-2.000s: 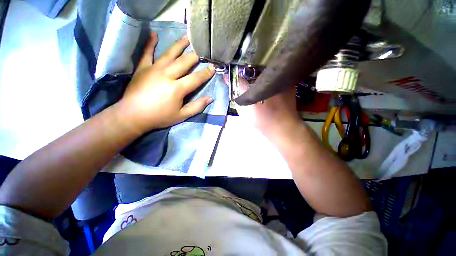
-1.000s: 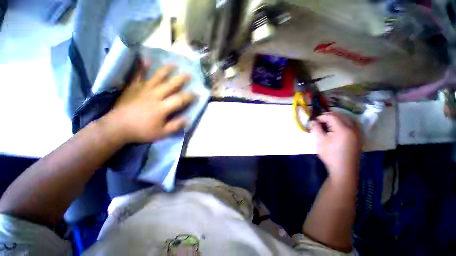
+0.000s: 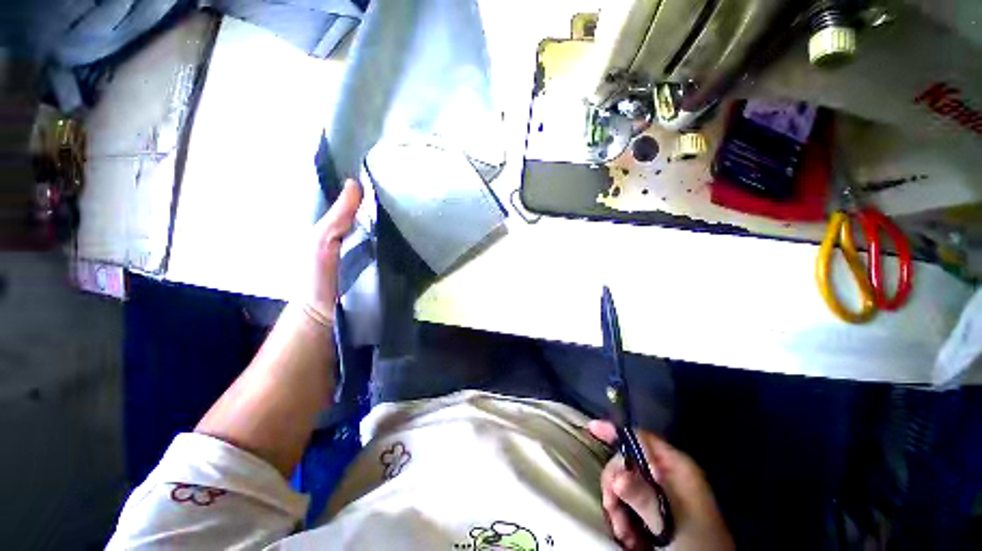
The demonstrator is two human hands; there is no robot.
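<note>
A pale blue-grey fabric panel runs down the table to its front edge, with a folded squarish flap on top. A dark grey strip hangs over the edge below it. My left hand is at the fabric's left side, thumb up; its other fingers are mostly hidden and it seems to grip the fabric. My right hand holds black long-bladed scissors near my lap, tips up, blades together. The scissors are apart from the fabric.
The sewing machine head and its stained bed are right of the fabric. A phone lies on a red cloth. Scissors with yellow and red handles lie at right, near a white strip. More fabric is upper left.
The view has shifted left. The fabric is now away from the presser foot and turned. My right hand has left the yellow-and-red-handled pair's side and now holds black scissors low near my lap.
</note>
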